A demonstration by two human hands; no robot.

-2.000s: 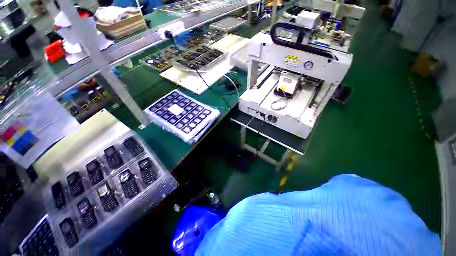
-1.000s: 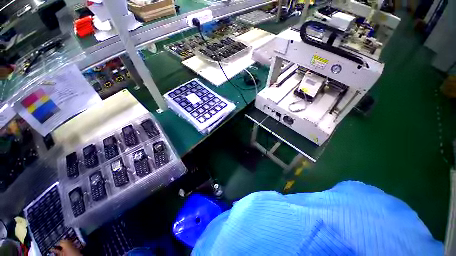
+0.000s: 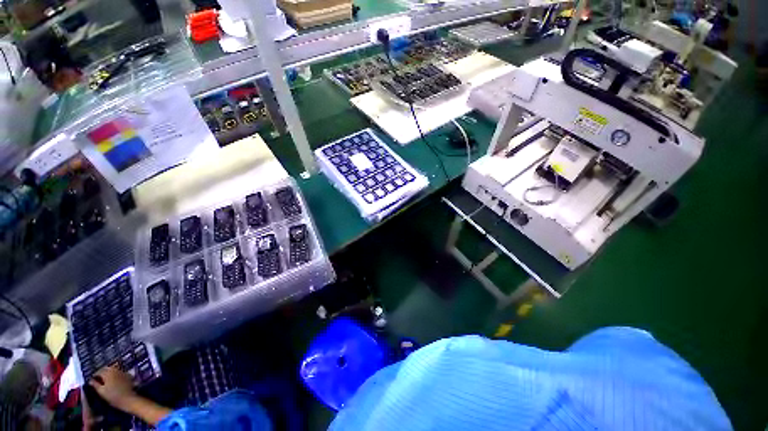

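Note:
Neither of my hands is visible. Only my light blue striped smock (image 3: 522, 387) shows at the bottom. Nearest on the bench, a clear blister tray (image 3: 324, 274) holds two rows of black keypad phones (image 3: 232, 266), keys up. Below and left of it lies a white tray or sheet (image 3: 153, 364) with a grid of dark pieces. A bare hand (image 3: 114, 387) in a blue sleeve touches its lower part. It seems to belong to another person, mostly cut off by the bottom edge; what its fingers hold cannot be made out.
A part tray (image 3: 370, 172) with a pale slip lies beyond the metal post (image 3: 286, 101). A large white gantry machine (image 3: 522, 215) stands on a stand to its right. A blue stool (image 3: 341, 362) is below the bench edge. A sheet with colour blocks (image 3: 160, 139) lies back left.
The view has swung left, so the bench and machine have shifted right in the picture. The other person's hand and sleeve have come into view at lower left.

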